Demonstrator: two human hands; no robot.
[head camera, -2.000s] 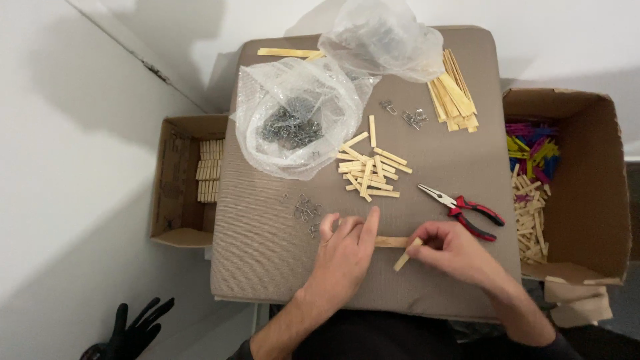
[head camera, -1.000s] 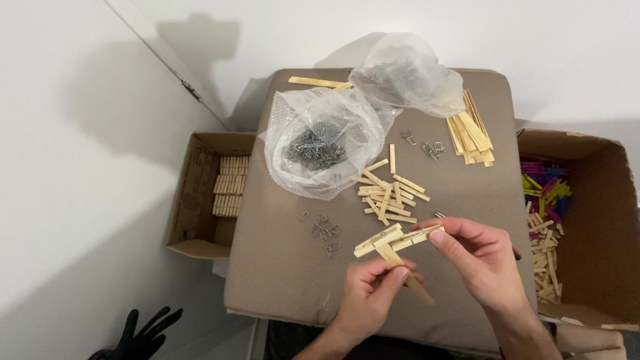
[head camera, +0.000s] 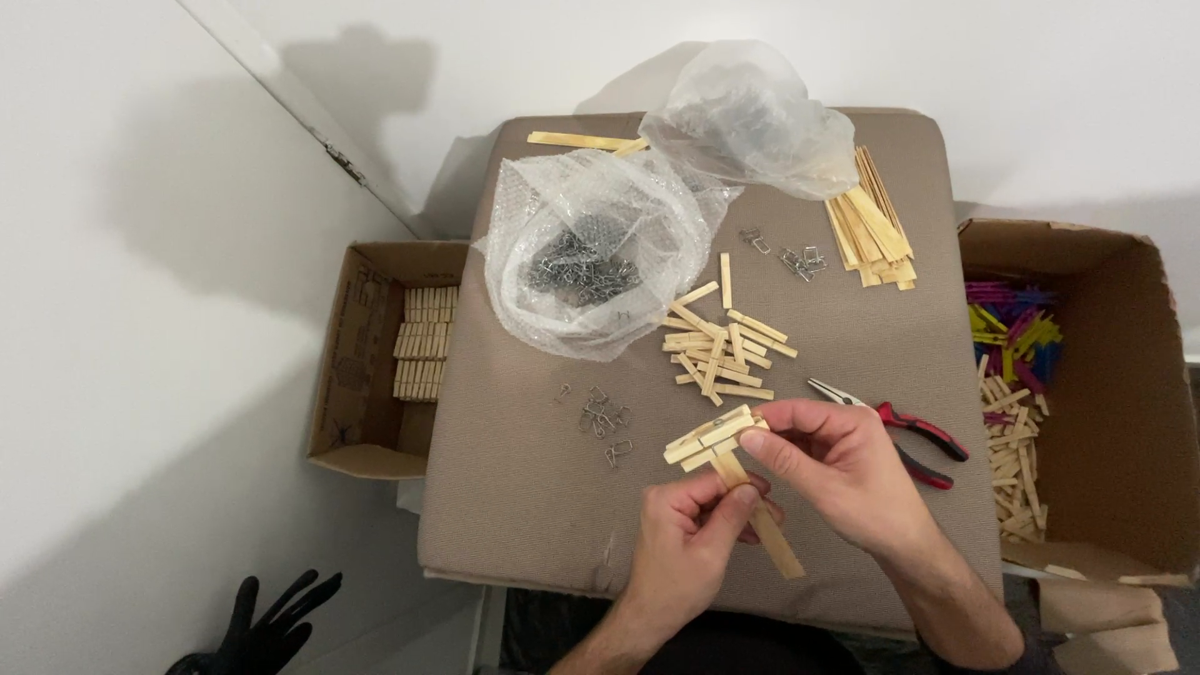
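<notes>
My left hand (head camera: 698, 534) grips a flat wooden strip (head camera: 776, 542) that slants down to the right. Wooden clothespins (head camera: 712, 439) sit across the strip's upper end, and my right hand (head camera: 830, 459) pinches them at their right side. Just above lies a loose pile of wooden clothespin halves (head camera: 722, 352). Small metal springs (head camera: 602, 412) are scattered left of my hands. Pliers with red and black handles (head camera: 914, 431) lie to the right, partly behind my right hand. A bubble-wrap bag (head camera: 600, 272) holds many metal springs.
A second plastic bag (head camera: 750, 122) and wooden strips (head camera: 872, 225) are at the padded surface's (head camera: 525, 469) back. The left cardboard box (head camera: 361, 375) holds rows of clothespins; the right one (head camera: 1106, 394) holds coloured and wooden pieces. A black glove (head camera: 267, 628) is at lower left.
Two seconds ago the strip lay level low between my hands; now it slants, with clothespins across its upper end. My right hand has moved up beside them. The view has shifted.
</notes>
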